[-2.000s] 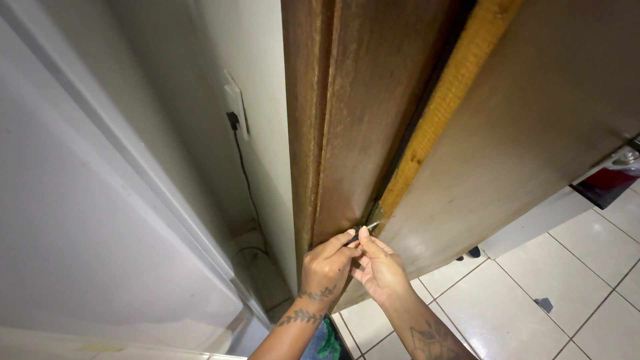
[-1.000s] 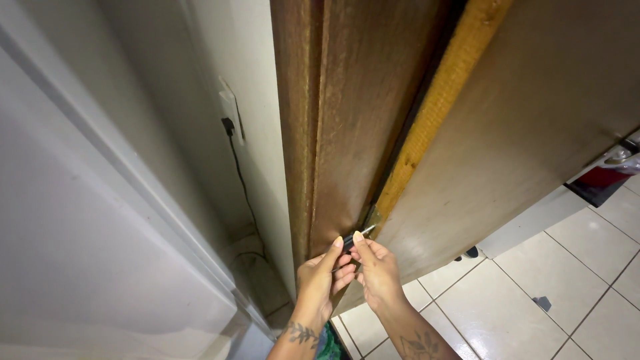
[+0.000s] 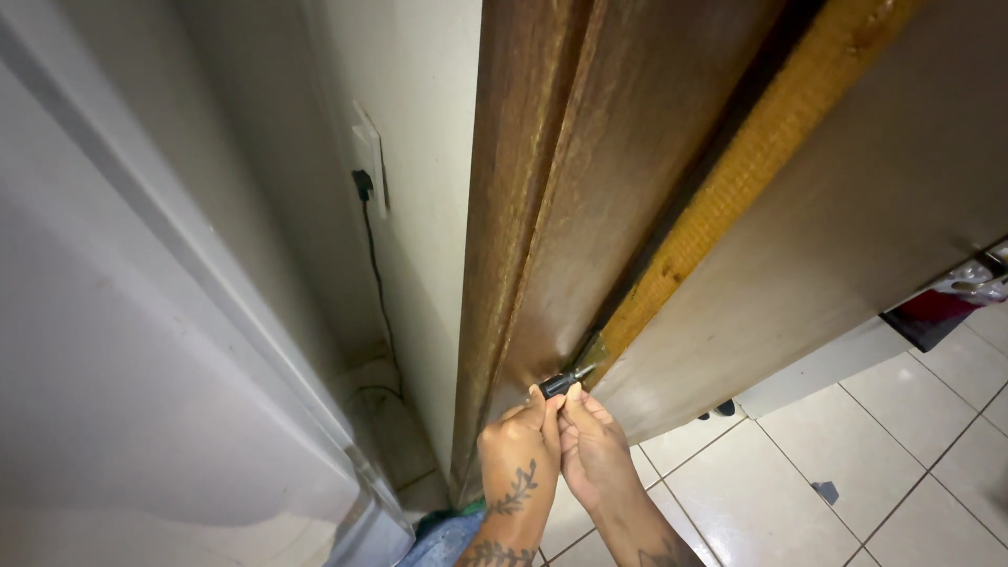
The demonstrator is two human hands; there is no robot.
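My left hand grips the black handle of a short stubby screwdriver between thumb and fingers. Close beside it, my right hand has thumb and fingertips at the front of the handle, by the metal shank. The shank points up and right to a metal hinge on the edge of a brown wooden door. Whether the tip sits in a screw cannot be told. The door's raw yellowish edge runs up from the hinge, beside the dark wooden door frame.
On the left stands a white appliance-like panel. Behind it, a black plug with a cord sits in a wall outlet. Blue cloth lies low by the frame. Pale floor tiles spread at the lower right, with a small grey piece.
Both hands have stayed near the hinge with the screwdriver. My left hand's fingers have shifted around the handle, and the back of that hand now shows more than one second ago.
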